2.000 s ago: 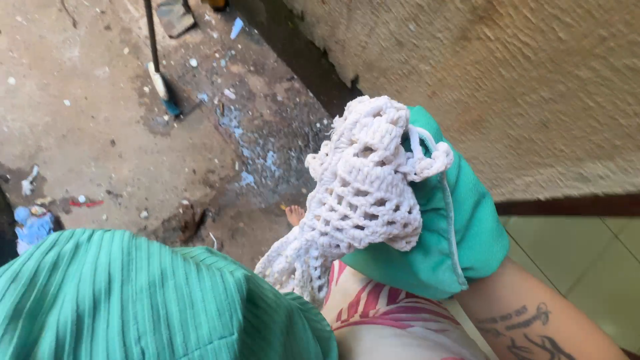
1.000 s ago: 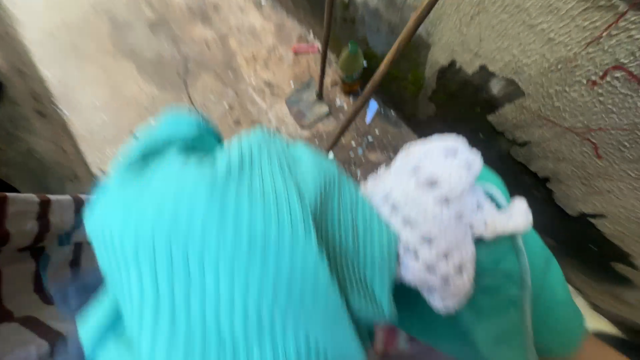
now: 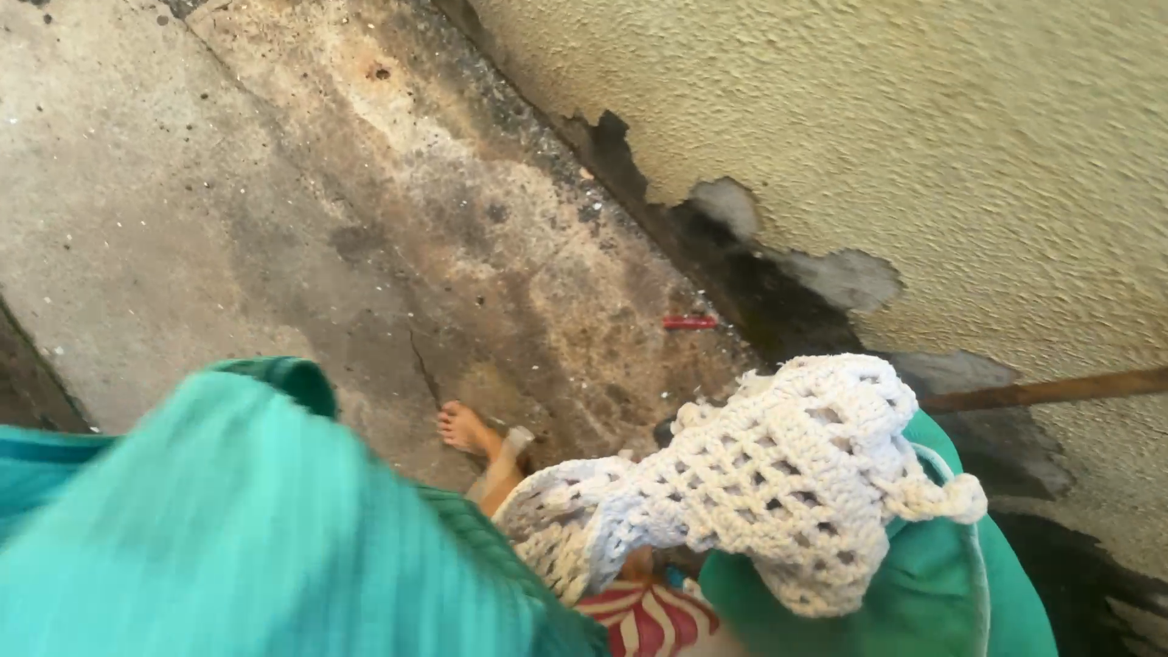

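Note:
Neither of my hands shows in the head view; the cloth items may cover them. A ribbed turquoise fabric (image 3: 274, 529) fills the lower left, slightly blurred, with a folded edge at its top. At the lower right, a white crocheted piece (image 3: 776, 484) with an open mesh and a small knotted loop lies draped over a smooth green cloth (image 3: 940, 557) with a pale cord along it. Between them a bit of red and cream patterned fabric (image 3: 648, 620) is visible.
A bare foot (image 3: 465, 429) stands on the stained concrete floor (image 3: 228, 228). A small red object (image 3: 691, 322) lies near the base of a rough yellowish wall (image 3: 912, 119) with peeled, damp patches. A wooden stick (image 3: 1049, 390) leans in from the right edge.
The view has swung a lot along the floor and wall. The forearm seen at the lower right two seconds ago is out of sight. The crocheted piece still lies over the green cloth.

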